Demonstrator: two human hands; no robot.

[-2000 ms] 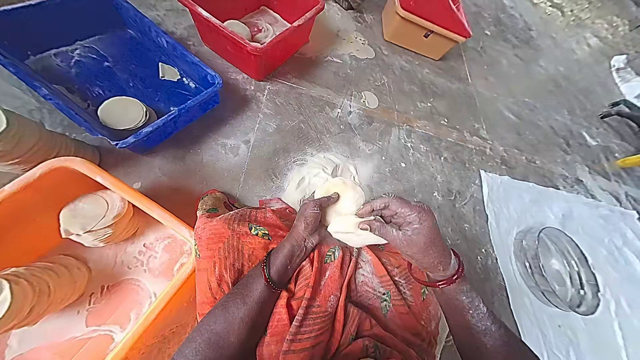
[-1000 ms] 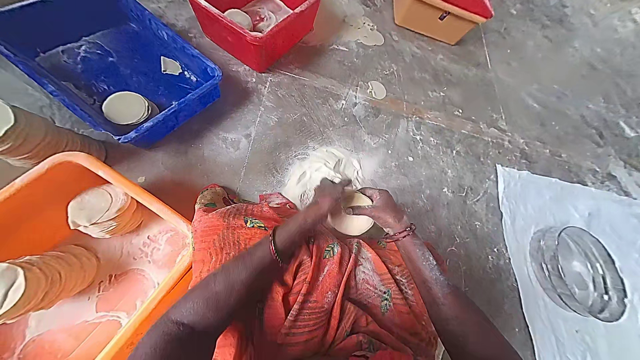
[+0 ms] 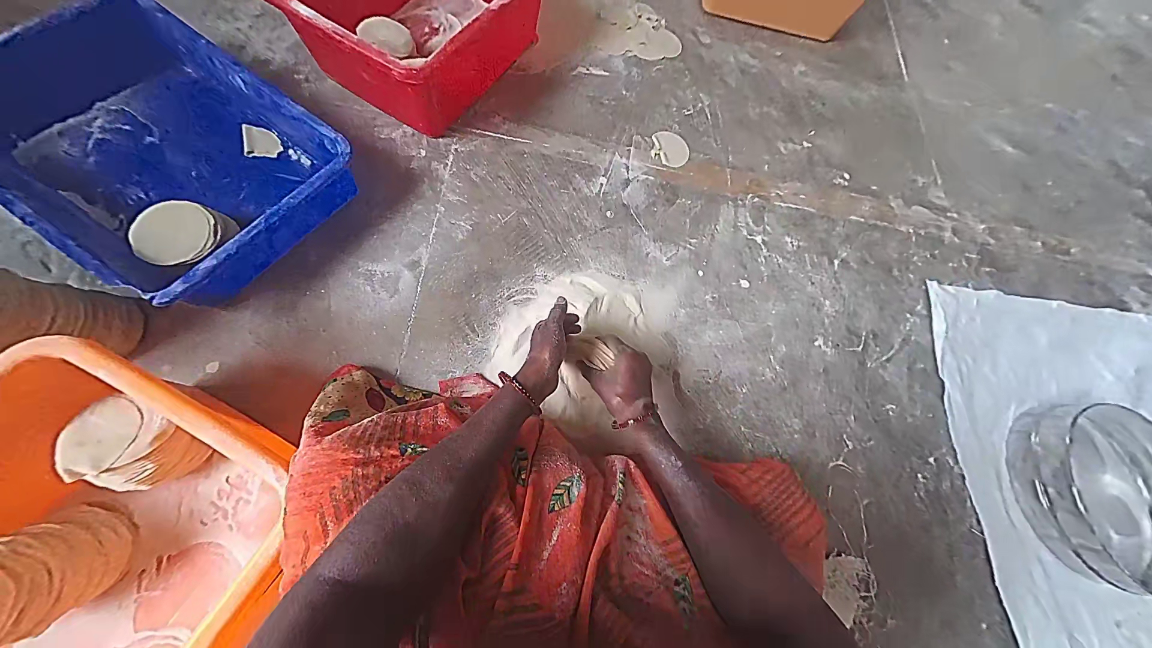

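A heap of white flour (image 3: 594, 301) lies on the concrete floor just in front of the red patterned cloth over my lap. My left hand (image 3: 549, 351) is at the heap's left side, turned on edge, fingers pointing forward, with nothing seen in it. Close on its right, my right hand (image 3: 621, 369) is curled with pale dough (image 3: 594, 352) at its fingers; whether this is one disc or several is hidden. The blue tray (image 3: 261, 247) holds a short stack of round dough discs (image 3: 173, 232). More disc stacks (image 3: 135, 441) lean in the orange tray (image 3: 180, 409), which is dusted with flour.
Beyond the heap are a red tub (image 3: 441, 94) with discs and a tan container (image 3: 783, 18). A dough scrap (image 3: 670, 148) lies on the floor. At right, a white sheet (image 3: 981, 360) bears round steel ware (image 3: 1080, 495). Another disc stack (image 3: 72, 310) lies behind the orange tray.
The pale round dough held between both hands one second ago is no longer plainly visible. My hands have moved slightly apart, over the flour heap.
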